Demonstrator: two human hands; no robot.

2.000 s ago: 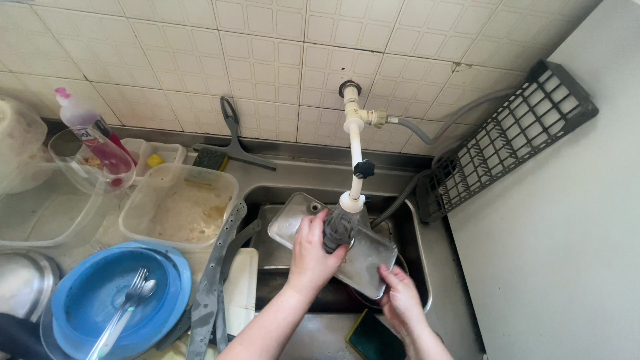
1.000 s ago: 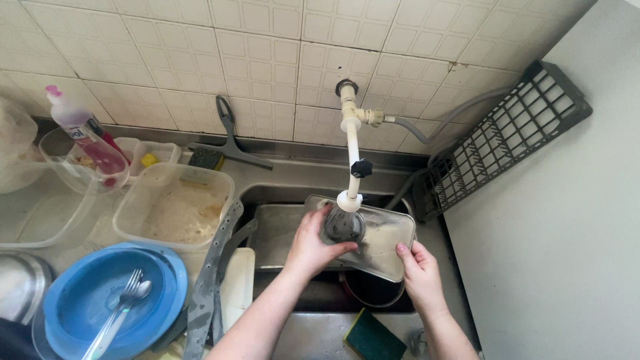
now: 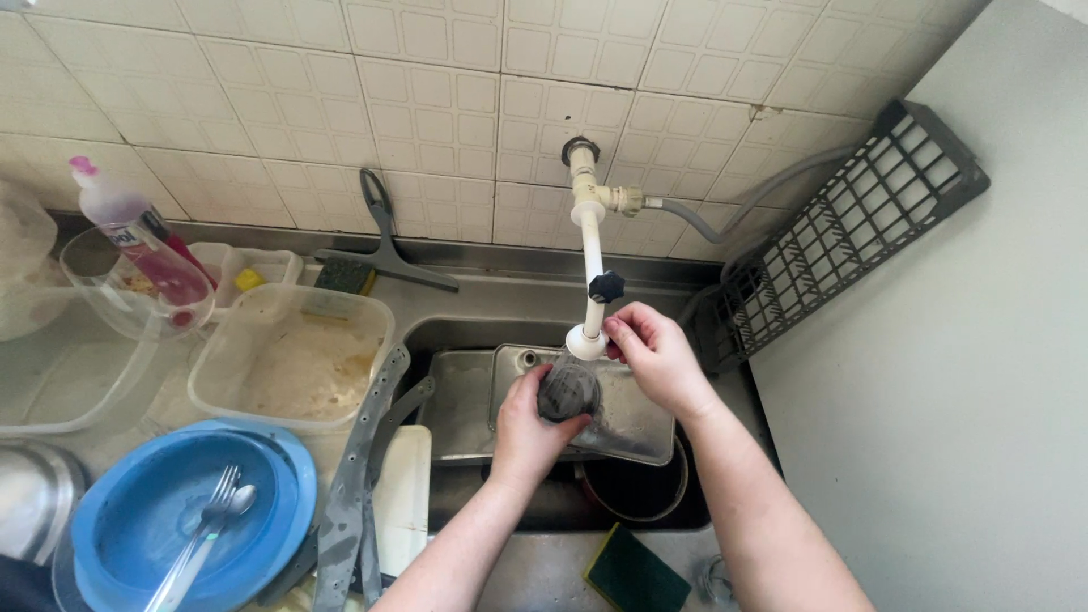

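My left hand (image 3: 534, 418) grips a dark grey round cup-like part (image 3: 568, 393) under the white tap spout (image 3: 586, 342), and water runs onto it. My right hand (image 3: 650, 353) is raised beside the spout's tip, thumb and fingers pinched at its right edge; whether it grips the spout is hidden. Below the hands a rectangular metal tray (image 3: 646, 425) lies over another metal tray (image 3: 459, 395) in the sink. A dark pot (image 3: 637, 484) is partly under them. The black tap knob (image 3: 606, 287) sits above the right fingers.
Left of the sink stand clear plastic containers (image 3: 289, 361), blue plates (image 3: 191, 510) with a fork and spoon, and a pink soap bottle (image 3: 153, 246). A squeegee (image 3: 387, 246) lies by the wall. A green sponge (image 3: 637, 571) rests at the front edge; a black crate (image 3: 850, 229) leans right.
My right hand has let go of the metal tray and moved up to the spout. The tray now lies in the sink. My left hand still holds the round part under the spout.
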